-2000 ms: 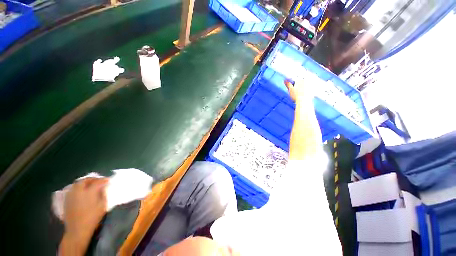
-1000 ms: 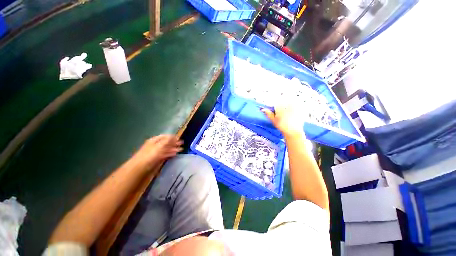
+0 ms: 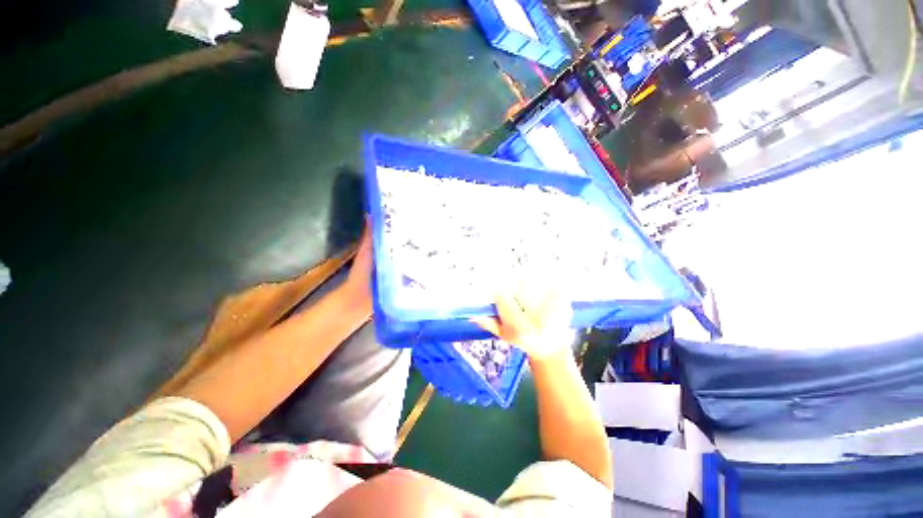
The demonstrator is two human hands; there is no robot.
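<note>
A blue tote (image 3: 445,329) filled with small white units (image 3: 476,238) is held up over the bench edge and the wearer's lap. My left hand (image 3: 362,268) is at the tote's left end wall, its fingers mostly hidden by the wall. My right hand (image 3: 531,322) grips the near long rim, with the thumb on the rim and the palm overexposed. The units are too bright to tell apart singly.
Below is another blue tote (image 3: 455,374) of units. On the green bench (image 3: 202,202) are a white bottle (image 3: 303,46) and a crumpled white glove or cloth (image 3: 205,18). Another blue tote (image 3: 526,46) stands at the far end. White boxes (image 3: 648,470) are at lower right.
The upper tote has come off the stack at the right and moved left over the bench edge. My left hand has gone from the bench edge to its end wall. The white cloth is no longer held.
</note>
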